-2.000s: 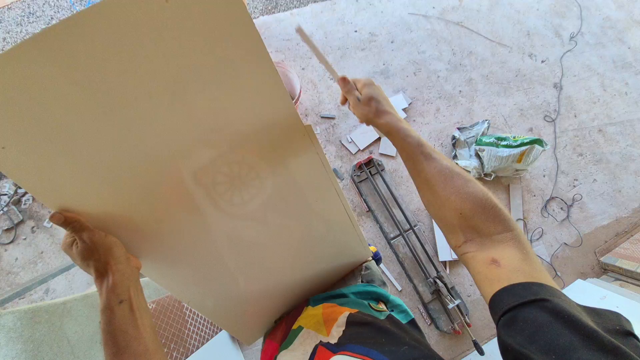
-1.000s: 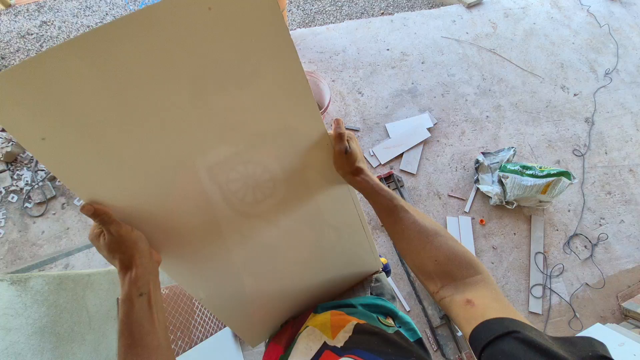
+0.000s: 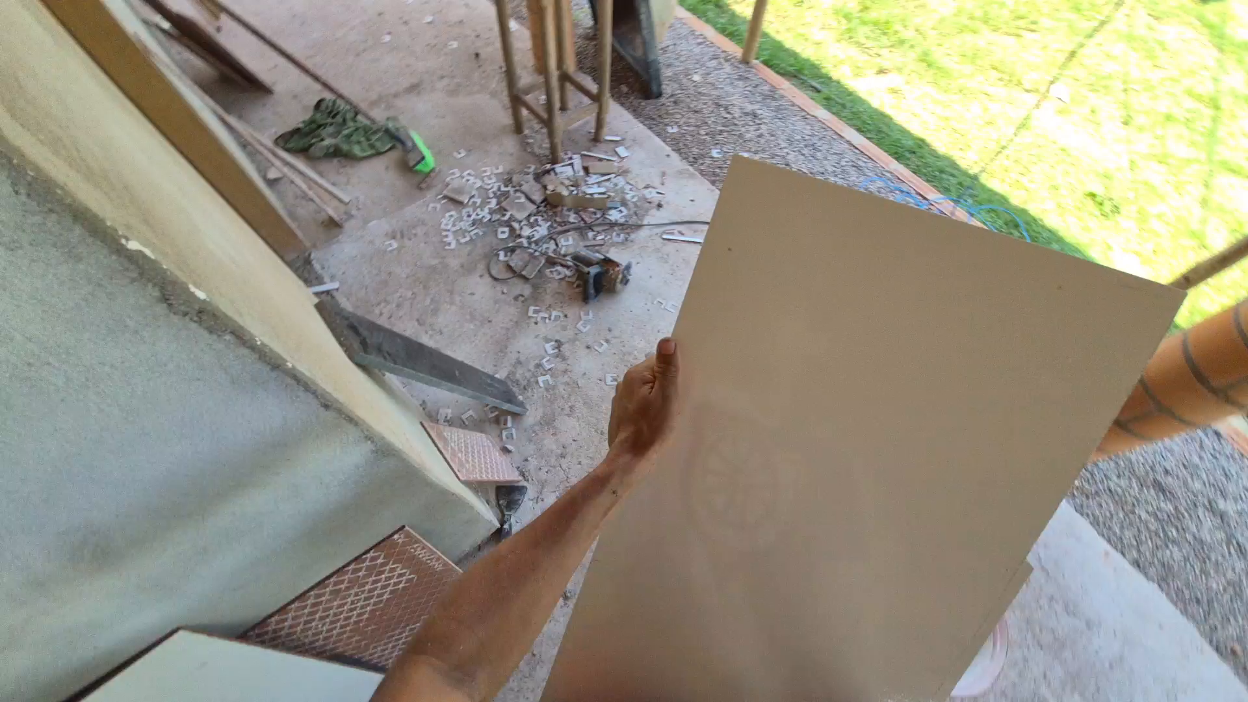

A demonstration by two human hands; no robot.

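Observation:
A large beige rectangular tile fills the centre and right of the view, tilted, with a faint round mark on its face. My left hand grips its left edge, thumb along the near face and fingers curled behind. My right hand is not in view; the tile's right side covers that area. At the tile's lower right edge a bit of a pinkish bucket shows.
A plastered wall runs along the left, with a dark board leaning there. Ridged-back tiles lie lower left. Tile clips and rubble, a power tool and a wooden stool stand ahead; a brick-patterned column is at right.
The view has swung left. My right hand let go of a thin strip and took the tile's right edge between the two earlier frames; now it is out of sight. My left hand still holds the tile.

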